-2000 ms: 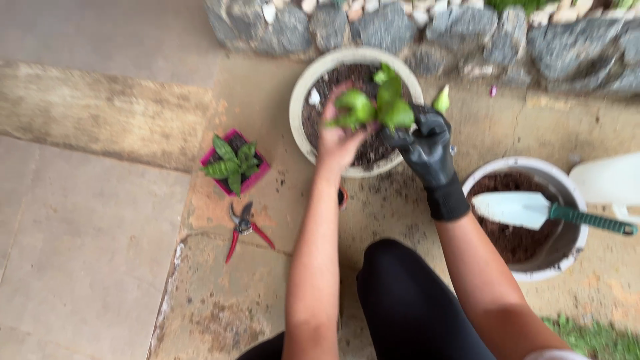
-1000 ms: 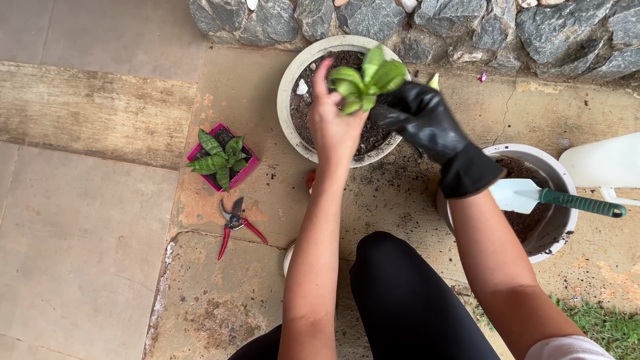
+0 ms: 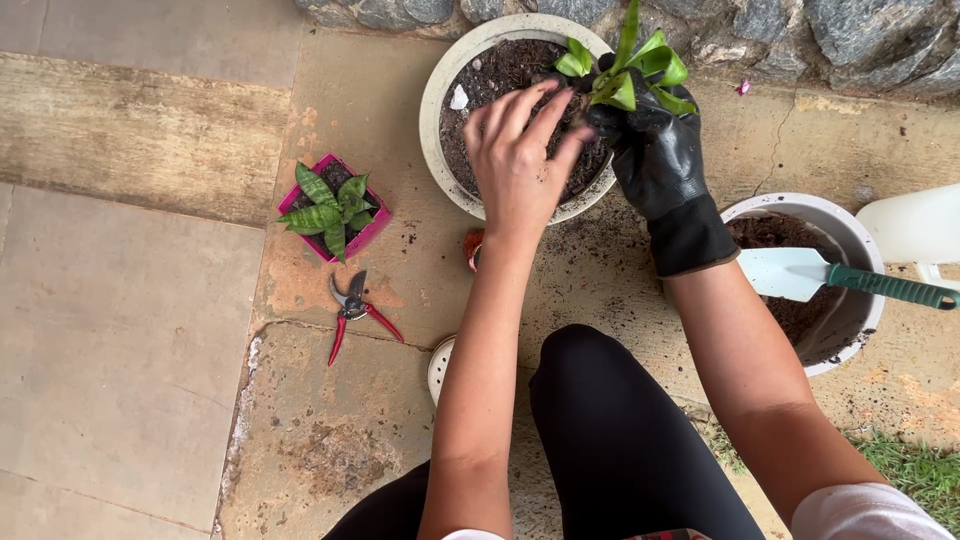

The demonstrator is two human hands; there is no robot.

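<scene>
My bare left hand [image 3: 521, 154] is over the soil of a round cream pot [image 3: 439, 135], fingers spread and slightly blurred, their tips close to the base of a leafy green plant [image 3: 616, 88]. Around that plant, at the pot's right rim, my right hand [image 3: 660, 139] is closed in a black coated glove. A smaller green shoot [image 3: 574, 58] stands just left of the held plant; whether the two are joined cannot be told. White fragments lie on the dark soil [image 3: 469, 75]. The glove and leaves hide the pot's upper right rim.
Left of the pot are a magenta square pot [image 3: 370, 234] with a variegated plant [image 3: 324, 210] and red-handled pruning shears [image 3: 354, 307]. At right, a trowel [image 3: 795, 274] lies across a grey pot [image 3: 862, 232] of soil, beside a white plastic container [image 3: 915, 225]. A stone wall [image 3: 862, 37] runs behind.
My left hand has come off the plant, which it was touching, and is lower over the soil with fingers spread. The plant is now farther right, in my gloved right hand.
</scene>
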